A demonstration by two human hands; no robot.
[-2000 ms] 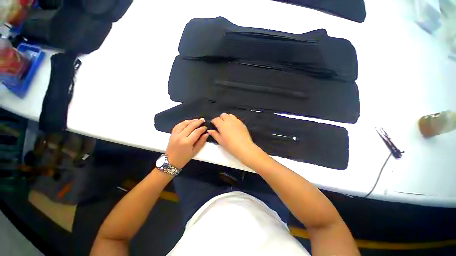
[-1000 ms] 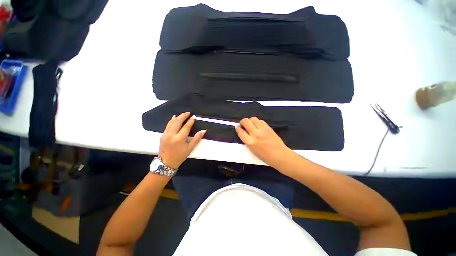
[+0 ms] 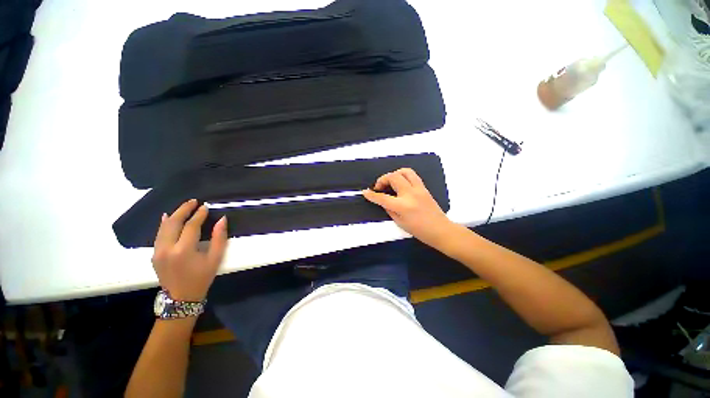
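A long black slotted panel lies flat nearest me, its left end tapered. Its long slot is open and shows as a white line along the middle. My left hand rests on the panel with its fingertips at the slot's left end, fingers apart, nothing gripped. My right hand is at the slot's right end, its thumb and fingertips together on the slot edge; whether it pinches the cloth is hard to tell.
Two overlapping panel piles lie just beyond. At the right are thread snips with a dark cord, a translucent bottle with brownish contents, a yellow card and crumpled clear plastic. Dark cloth is at the upper left.
The view has turned to the right. My right hand has moved right along the slot, away from my left hand. The slot shows open over a longer stretch.
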